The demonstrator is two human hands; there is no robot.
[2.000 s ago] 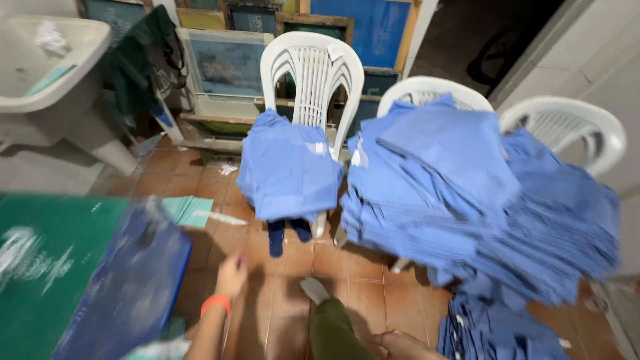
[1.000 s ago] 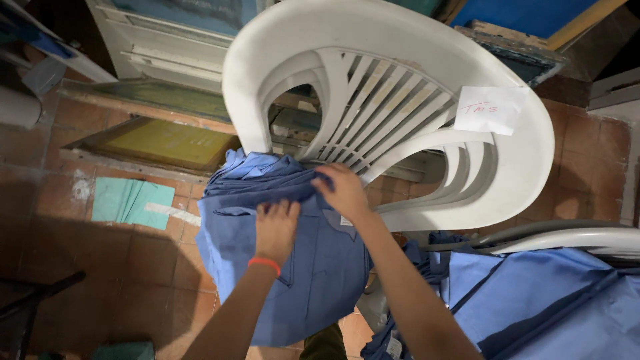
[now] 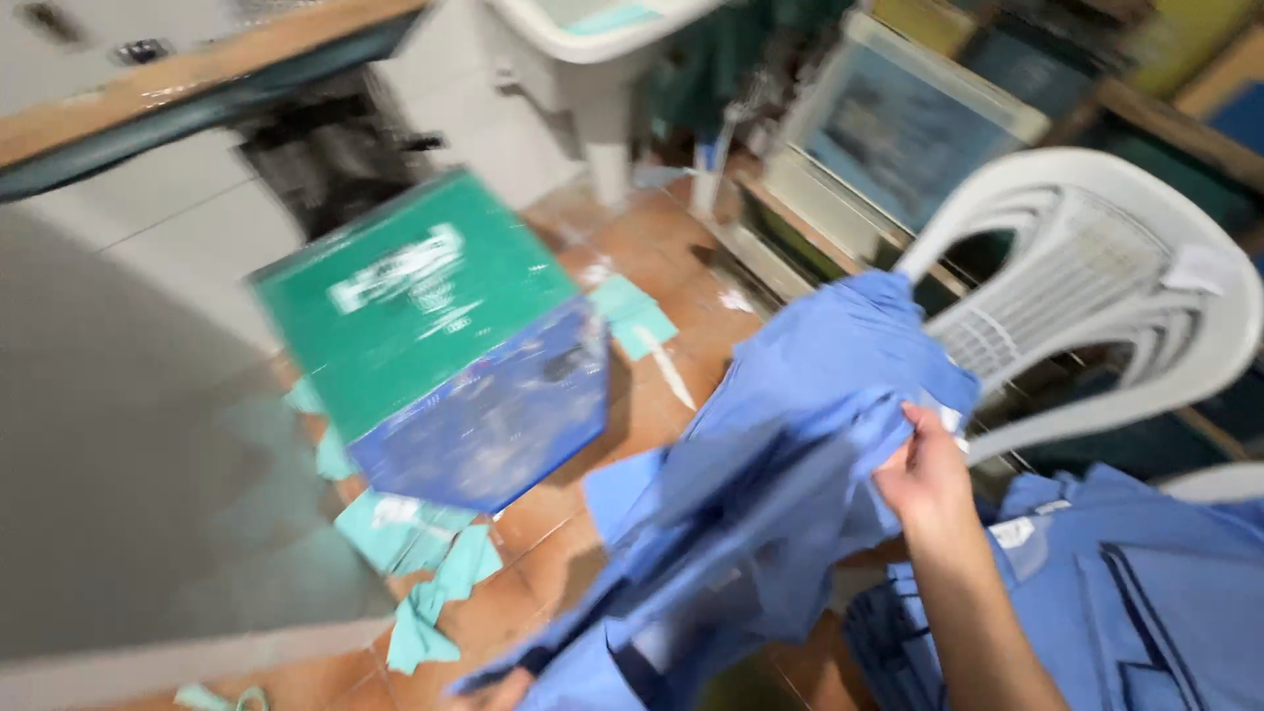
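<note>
A blue fabric garment (image 3: 731,533) hangs in folds between my two hands, its lower left part blurred by motion. My right hand (image 3: 923,469) pinches its upper right edge. Near the bottom edge of the view, my left hand (image 3: 499,691) grips the other end and is only partly visible. Behind the garment, a pile of folded blue garments (image 3: 839,346) lies on the seat of a white plastic chair (image 3: 1076,207), whose back carries a paper note. To the right of my forearm lies another stack of blue garments (image 3: 1175,563) with a pocket and white tags.
A green and blue board (image 3: 444,296), seemingly a printing surface, stands at the left above the tiled floor (image 3: 538,553). Pale green cloth scraps (image 3: 425,612) litter the floor. Framed screens (image 3: 899,118) lean behind the chair; a white sink (image 3: 602,35) is at the top.
One second ago both hands were on the pile at the chair; now a garment is lifted off it and held out to the left. The view has swung left.
</note>
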